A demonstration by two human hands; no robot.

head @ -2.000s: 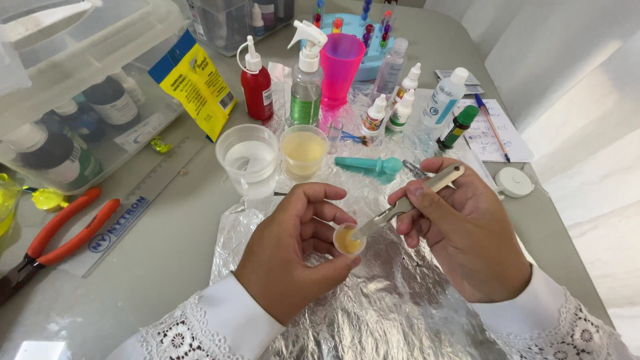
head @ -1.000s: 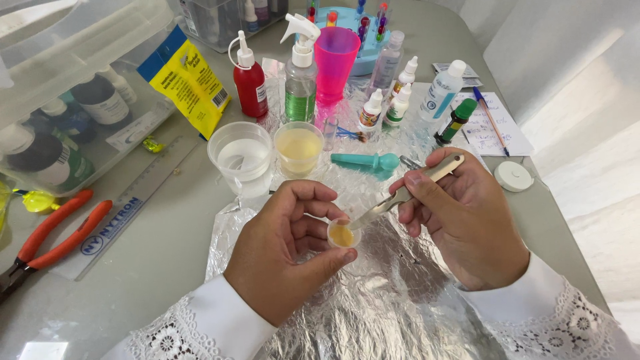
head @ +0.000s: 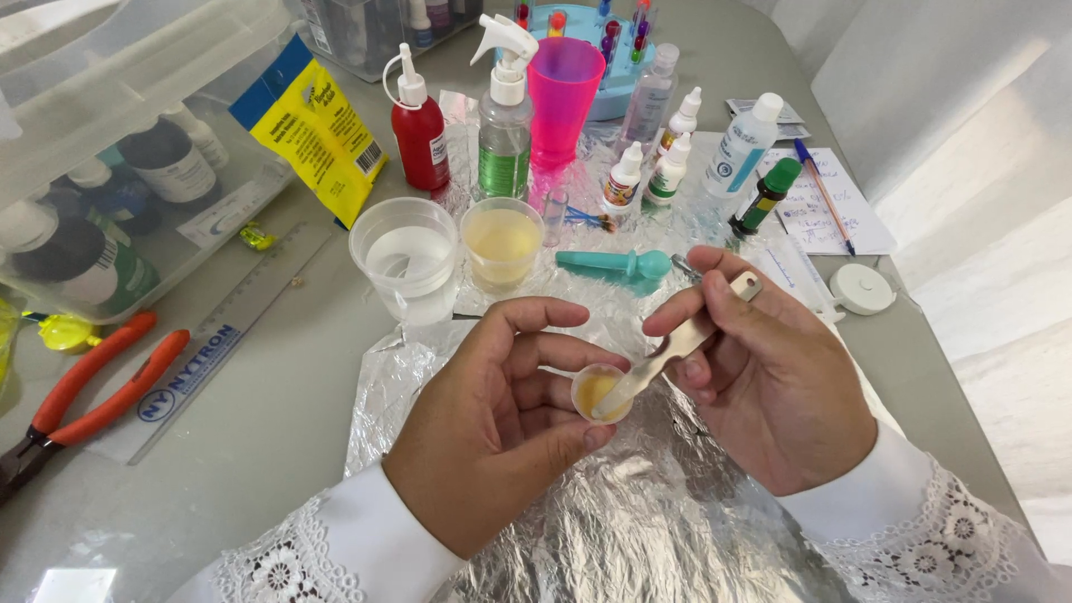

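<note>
My left hand (head: 519,410) holds a small clear plastic cup (head: 621,412) between fingers and thumb, tilted toward me, with yellowish liquid inside. In my right hand (head: 762,368) is a pale flat spatula (head: 692,337), its tip down in that cup. Both hands are above crumpled aluminium foil (head: 620,519). Just beyond them stand a plastic cup of clear liquid (head: 404,260) and another of pale yellow liquid (head: 502,243). A teal plastic tool (head: 611,265) lies beside these cups. Part of a small metal item (head: 685,266) shows behind my right fingers.
Behind stand a red bottle (head: 420,138), a spray bottle (head: 505,126), a pink cup (head: 565,92) and several small bottles. Orange-handled pliers (head: 92,385), a ruler (head: 218,352) and a clear bin (head: 142,201) are at left. A pen (head: 825,197) on paper and a white round object (head: 863,289) are at right.
The spatula has shifted within the small cup, its tip now lower in it. Both hands keep their holds.
</note>
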